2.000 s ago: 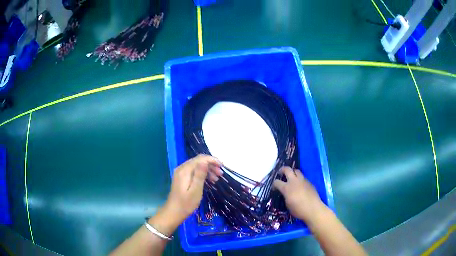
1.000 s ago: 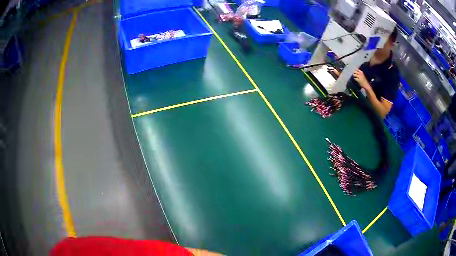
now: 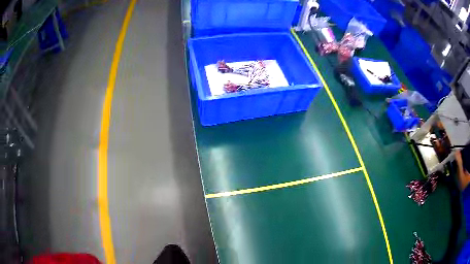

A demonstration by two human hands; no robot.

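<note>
Neither of my hands is in the picture. A red sleeve or shirt edge [image 3: 67, 259] shows at the bottom left. The nearest work thing is a large blue tote [image 3: 260, 100] on the green bench. Short wire leads [image 3: 252, 77] with red and white ends lie in loose bunches on a white paper sheet [image 3: 214, 80] inside it. Another blue tote [image 3: 242, 16] stands directly behind it, cut off by the top edge.
The green bench [image 3: 268, 227] has yellow tape lines. A shallow blue bin [image 3: 376, 85], a small blue bin [image 3: 402, 116] and clear bags [image 3: 355, 36] stand at the right. Wire bunches [image 3: 421, 191], a machine and part of a person are at the right edge. A grey floor [image 3: 149, 154] lies left.
My view has swung left along the bench, away from the tote with the coil that both hands were in. The tote of short leads now looks nearer. My hands have left the picture.
</note>
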